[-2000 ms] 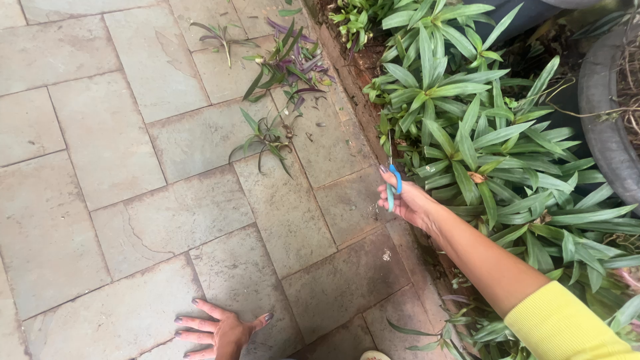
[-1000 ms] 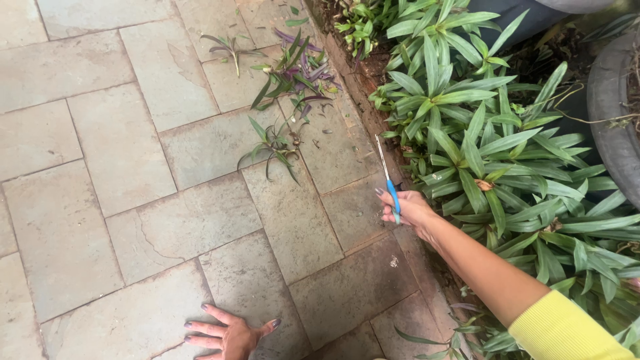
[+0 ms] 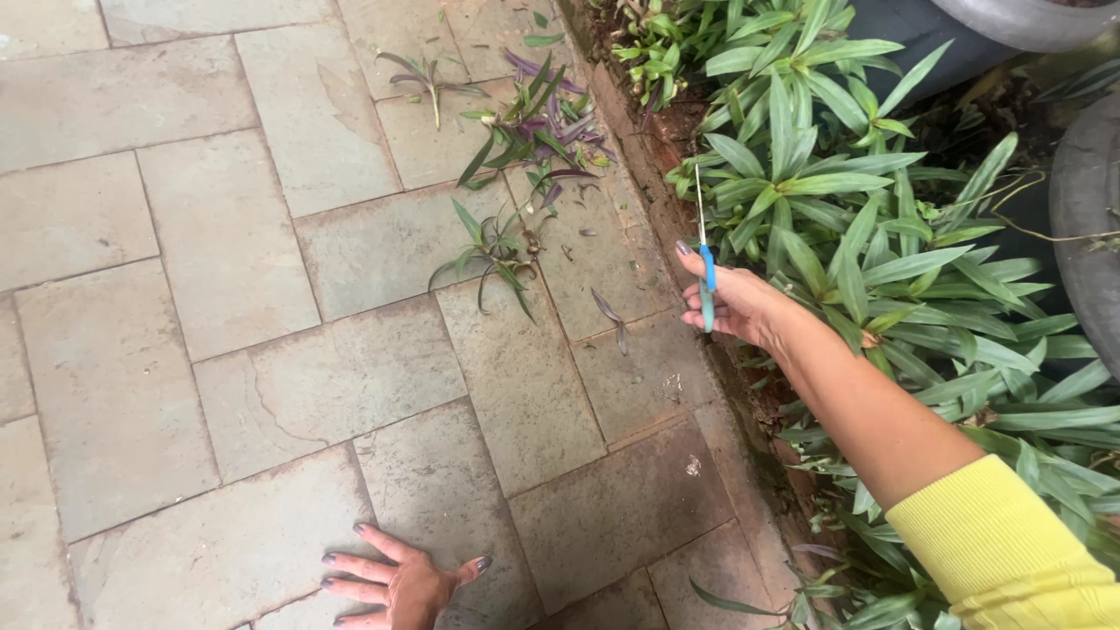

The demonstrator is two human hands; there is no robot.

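My right hand [image 3: 731, 302] holds a pair of scissors [image 3: 707, 267] with blue and pale green handles at the edge of the planting bed. The narrow blades point up the view, toward small leaves of the green plants [image 3: 840, 184]. Spread flat on the stone paving, at the bottom, is my left hand [image 3: 402, 582], empty with its fingers apart. Between the hands and farther up lie a cut sprig [image 3: 499, 249], a second sprig [image 3: 431, 83] and a pile of green and purple cuttings [image 3: 547, 131].
A raised brick-coloured border [image 3: 647, 184] runs between the paving [image 3: 385, 385] and the bed. Large dark pots stand at the right, one at the edge [image 3: 1085, 219] and one at the top [image 3: 919, 44]. Loose leaf bits lie on the slabs beside the border.
The scissors have turned in my right hand, so their blades, barely seen two seconds ago, now show pointing up the view. A narrow leaf now lies on the slab left of that hand.
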